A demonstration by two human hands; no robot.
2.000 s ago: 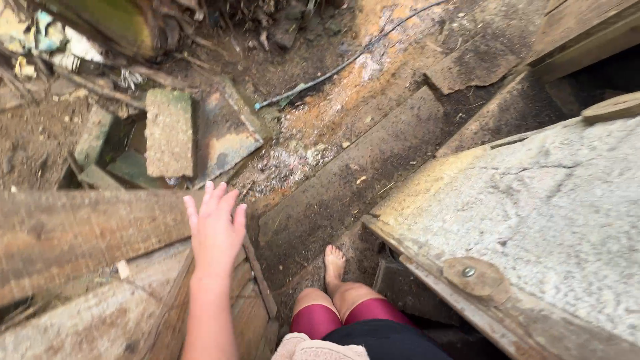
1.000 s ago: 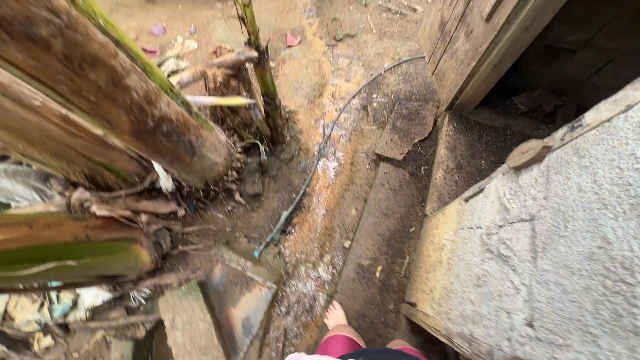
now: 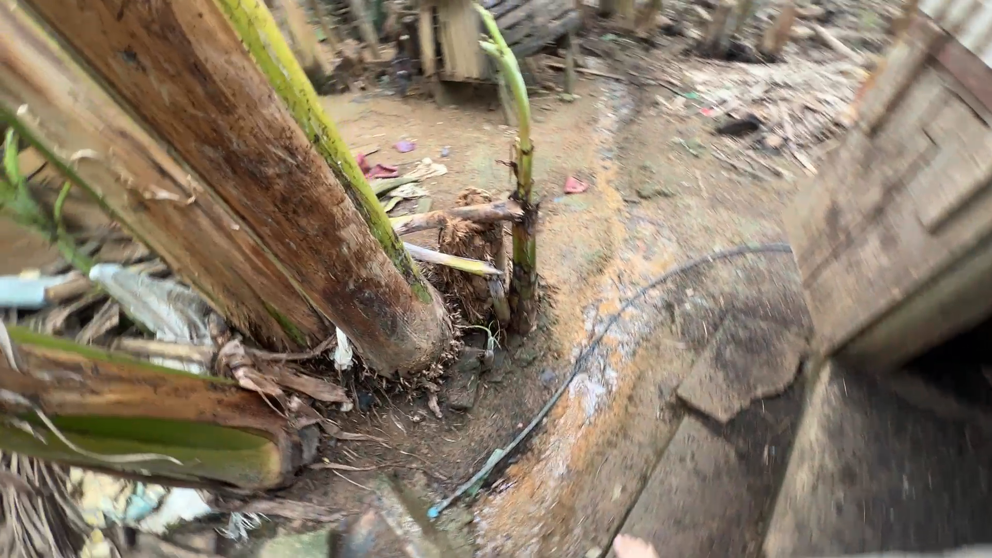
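Observation:
Neither of my hands shows in the head view now. At the bottom edge a small part of my bare foot (image 3: 634, 547) is visible on the path. A thin dark hose (image 3: 577, 360) with a blue end curves over wet, orange-stained ground (image 3: 562, 457). Left of it, thick banana plant trunks (image 3: 333, 256) lean up to the left, with a slim green banana shoot (image 3: 524, 225) beside them. A cut banana stem (image 3: 155, 418) lies at the lower left.
Flat stone or concrete slabs (image 3: 697, 480) line the path at lower right. A wooden plank wall (image 3: 891, 194) stands at the right, with a dark opening below it. Plastic scraps and litter (image 3: 139, 496) lie at lower left; dry plant debris (image 3: 783, 93) covers ground farther back.
The view has swung up and forward along the path. My left hand, seen two seconds ago over a wooden board, is out of view, as are my knees.

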